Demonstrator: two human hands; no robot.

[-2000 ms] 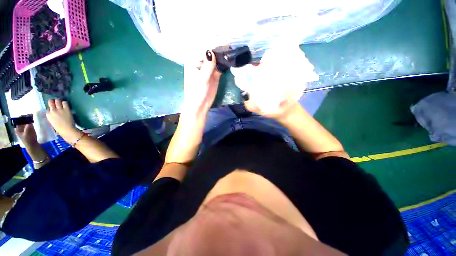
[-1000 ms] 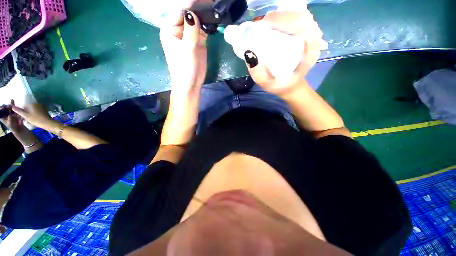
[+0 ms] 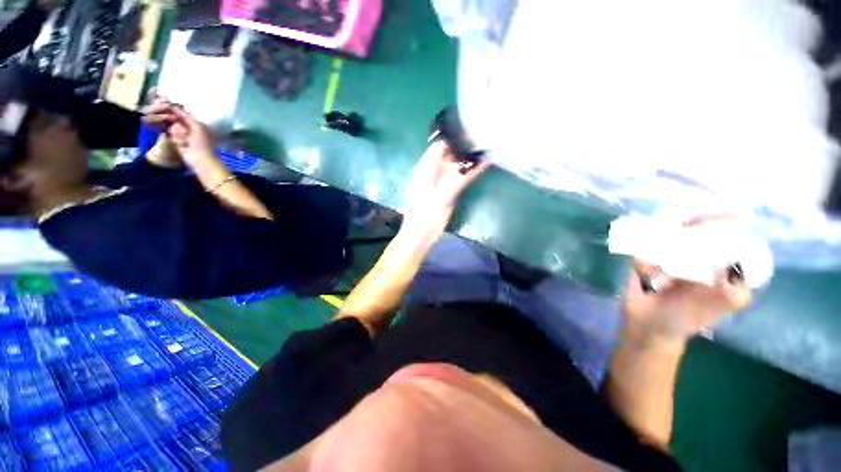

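My left hand (image 3: 441, 180) holds a black plastic part (image 3: 454, 138) between its fingers, above the green bench by the edge of the white plastic-covered area. My right hand (image 3: 678, 290) is well to the right at the bench's front edge and grips a white squeeze bottle (image 3: 678, 247). Both hands are somewhat blurred, and I cannot make out the bottle's needle tip. Another small black part (image 3: 345, 123) lies singly on the bench near the yellow line, left of my left hand.
A pink basket (image 3: 355, 28) and a dark heap of small parts (image 3: 277, 66) are at upper left. A co-worker in dark clothes (image 3: 194, 230) sits at left. The white plastic-covered area (image 3: 645, 101) fills the upper right. Blue crates (image 3: 101, 369) are at lower left.
The view has swung left. My hands have moved apart; the bottle is now away from the black part, at the right. My left hand still holds the part.
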